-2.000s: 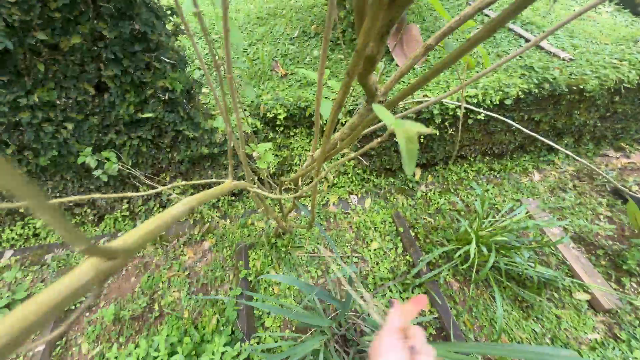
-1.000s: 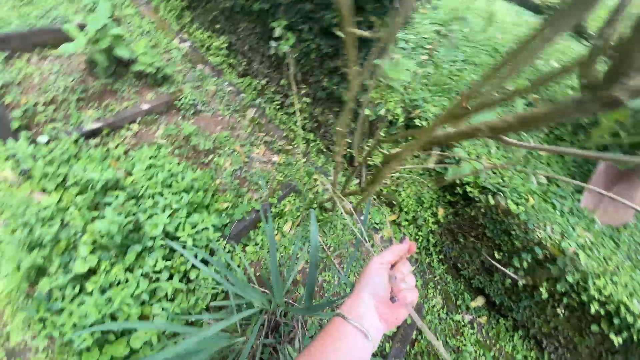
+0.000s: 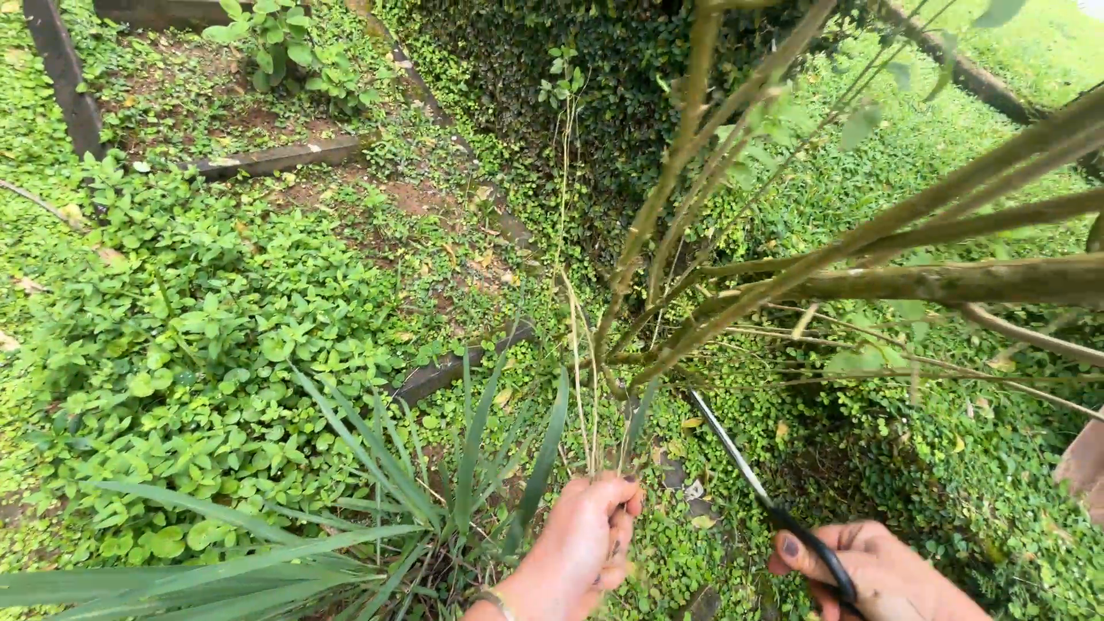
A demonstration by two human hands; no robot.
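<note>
My left hand, with a bracelet at the wrist, is closed around several thin dry stems that rise from its fingers toward the shrub's base. At the lower right, my right hand grips the black handle of a pair of scissors or shears. The metal blades look closed together, and their tip points up and left, close to the foot of the shrub. Part of the handle is hidden by my fingers. Long strap-shaped leaves of a plant spread just left of my left hand.
Thick shrub branches reach across the right side. A leafy hedge or creeper-covered wall stands behind. Dark edging boards frame soil beds at the upper left, and another board lies mid-frame. Low green groundcover grows at left.
My right hand has come into view with the scissors or shears. My left hand still holds thin stems, as it did one second ago. The view has swung left since the oldest frame.
</note>
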